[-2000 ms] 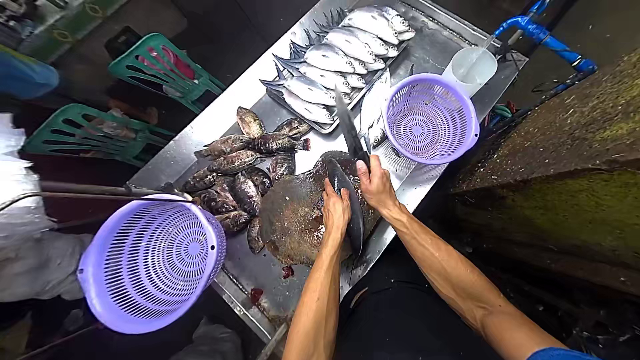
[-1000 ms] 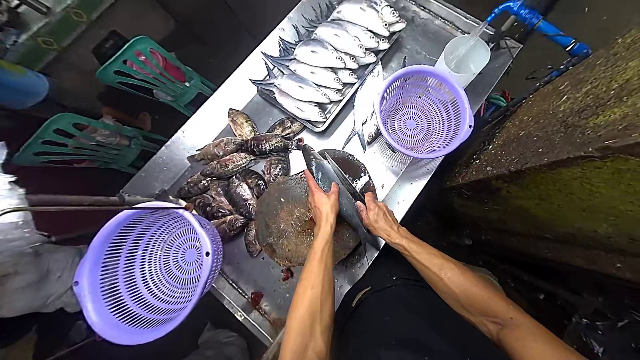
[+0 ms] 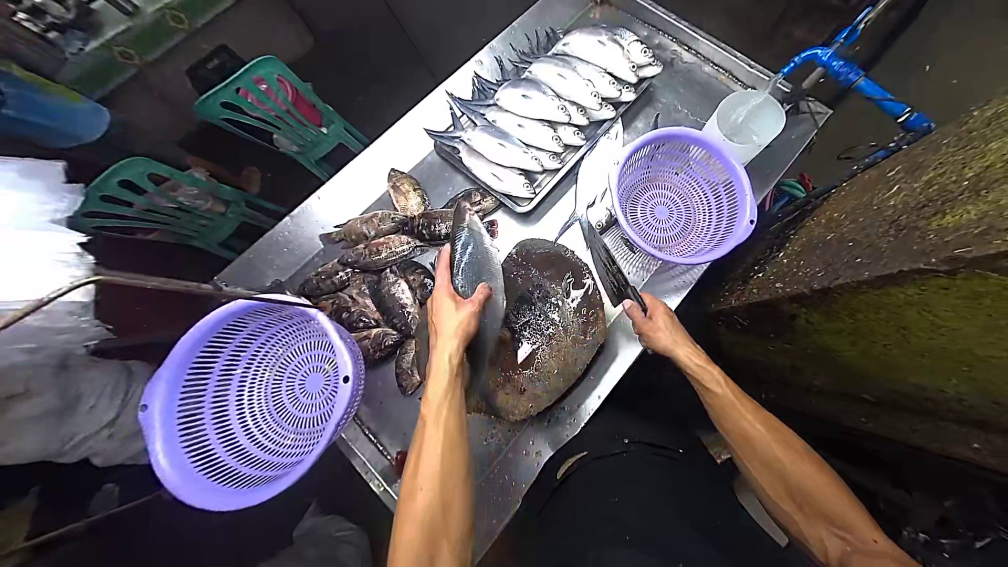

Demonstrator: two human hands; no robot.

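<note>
My left hand grips a silvery, dark-backed fish from its left side, lifted over the left part of a round chopping block. A wet patch and a small pale piece lie on the block's top. To the right of the block, my right hand is closed around the handle of a dark knife, whose blade points up and left. Dark fish lie heaped left of the block. Silver fish lie in rows on a metal tray above it. Another silver fish rests beside the tray.
A purple plastic basket stands on the metal table, near a white container of water under a blue pipe. Another purple basket is at left. Green plastic chairs stand beyond the table; a mossy wall lies right.
My hands, earlier close together over the block, are now apart. The left has moved left with the fish; the right has moved right with the knife. More of the block's top shows.
</note>
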